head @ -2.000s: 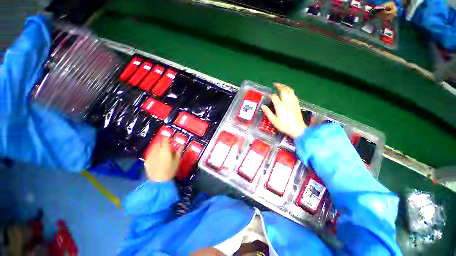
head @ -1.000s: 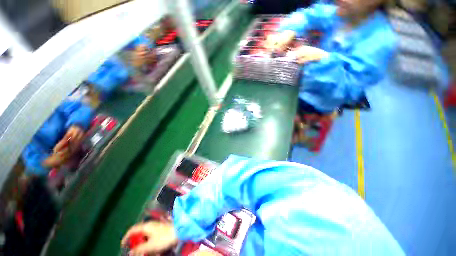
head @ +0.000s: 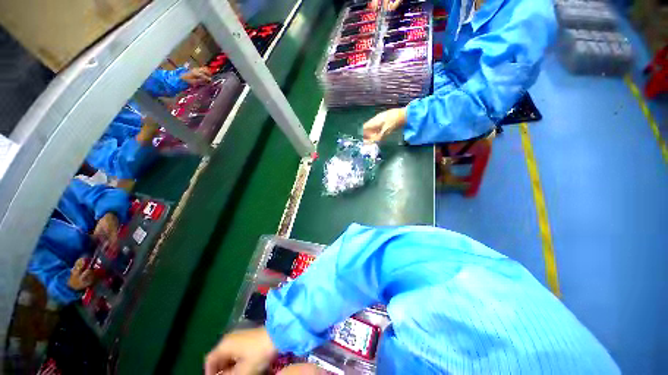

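My right hand (head: 243,351) is at the bottom edge, over the near-left part of a clear blister tray (head: 255,272). Its fingers are partly cut off and blurred, so I cannot tell whether they hold anything. My blue sleeve covers much of the tray. A keypad phone (head: 290,261) with black screen half and red key half lies in the tray's far pocket. Another black-and-red phone shows below it. A red phone back with a white label (head: 354,335) lies right of my sleeve. My left hand is not in view.
A clear bag of small parts (head: 346,170) lies on the green bench, touched by a neighbour's hand (head: 384,124). Beyond are stacked clear trays (head: 377,84) with phones. A pale metal post (head: 260,84) stands beside the green belt (head: 209,242). Workers sit across it.
The view has swung right from the trays of red covers. The neighbour's hand has come down from the stacked trays to the bag. My left hand has left the view.
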